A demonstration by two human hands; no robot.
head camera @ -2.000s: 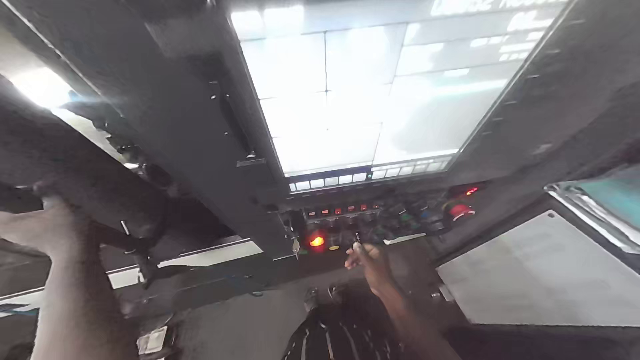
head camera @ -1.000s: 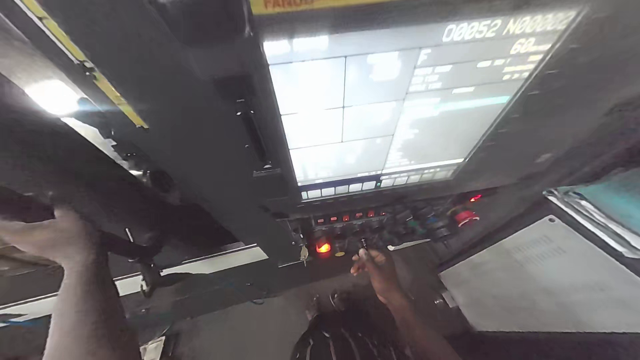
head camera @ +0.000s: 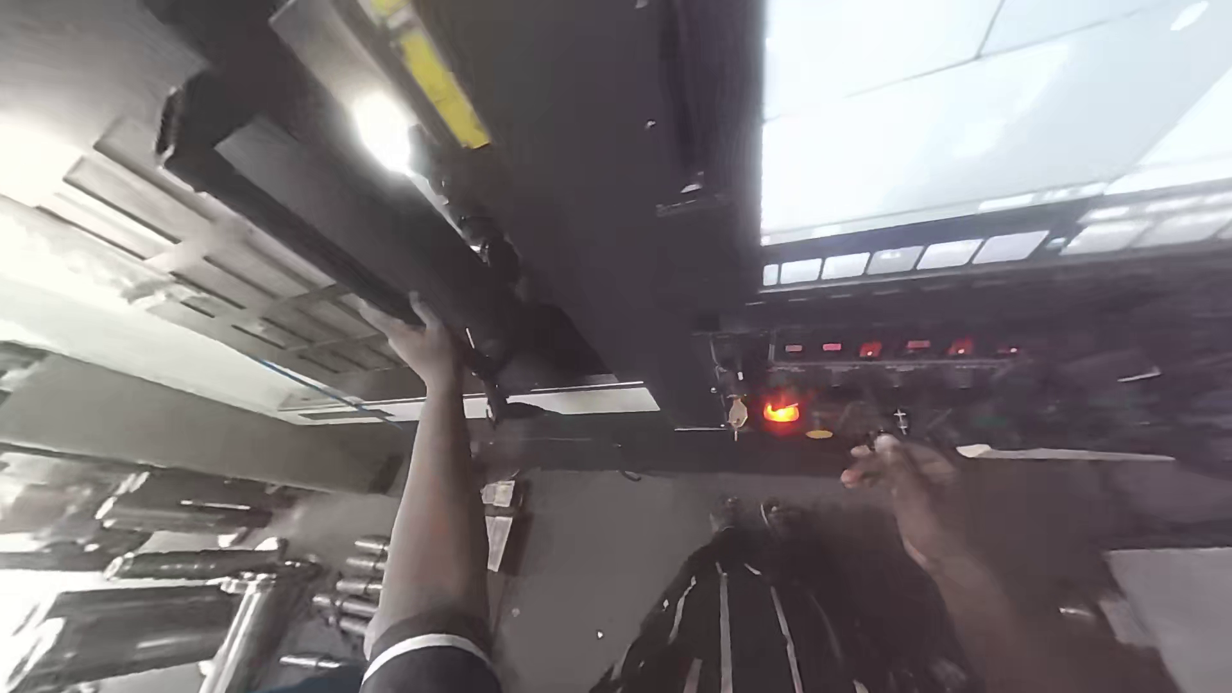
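Note:
My left hand (head camera: pixel 423 346) rests against the lower edge of a dark machine door (head camera: pixel 337 212), its thumb and fingers partly hidden by that edge. At the lower right, my right hand (head camera: pixel 890 467) has its fingertips on a small knob or switch (head camera: pixel 881 440) of the dark control panel (head camera: pixel 857 371); the fingers cover most of it. An orange-lit button (head camera: pixel 781 413) glows left of this hand, with a key (head camera: pixel 737 412) hanging beside it. Small red indicator lights (head camera: pixel 870 349) run in a row above. Over them is a bright screen (head camera: pixel 943 115), washed out by glare.
A lit lamp (head camera: pixel 383 130) shines beside a yellow strip (head camera: pixel 443 87) at the upper left. Metal cylindrical parts (head camera: pixel 144 616) lie at the lower left, near several small metal pieces (head camera: pixel 361 582). Slatted metal covers (head camera: pixel 221 260) are visible behind the door edge.
The view has swung left, bringing the slatted covers and metal parts into sight. My left hand remains at the dark door edge, and my right hand stays at the panel's controls.

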